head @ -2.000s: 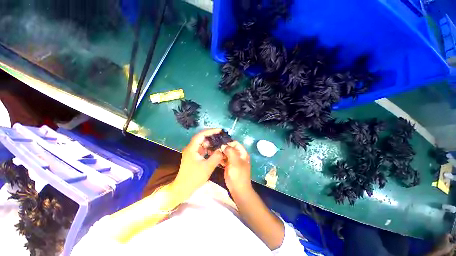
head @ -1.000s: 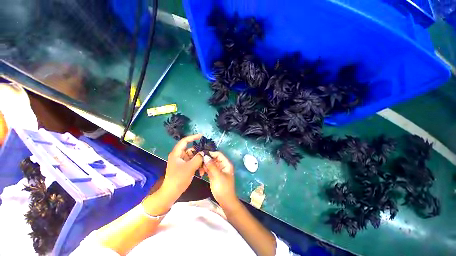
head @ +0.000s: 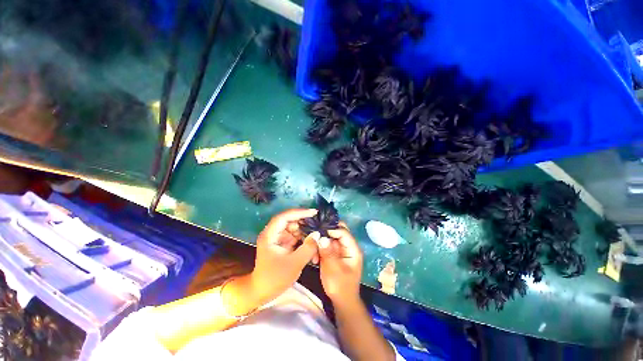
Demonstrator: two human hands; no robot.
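My left hand (head: 280,255) and my right hand (head: 341,264) meet above the bench's front edge. Both pinch one dark spiky cluster (head: 322,217) between their fingertips, its pointed tips facing up and away. Whether a smaller part is at the fingertips cannot be told. A single loose cluster (head: 256,180) lies on the green bench (head: 282,141) beyond my left hand. A white bottle (head: 384,233) lies on its side to the right of my hands. A large pile of dark clusters (head: 423,134) spills from the tipped blue crate (head: 564,84).
A yellow strip (head: 223,152) and a tan scrap (head: 387,277) lie on the bench. Black cables (head: 192,99) hang at the left by a clear panel. A lilac-looking crate (head: 77,261) with clusters stands at lower left. More clusters (head: 522,233) lie at the right.
Both hands still hold the cluster together; it now shows more fully above the fingertips. The view has shifted, and the lower-left crate sits further toward the picture's edge.
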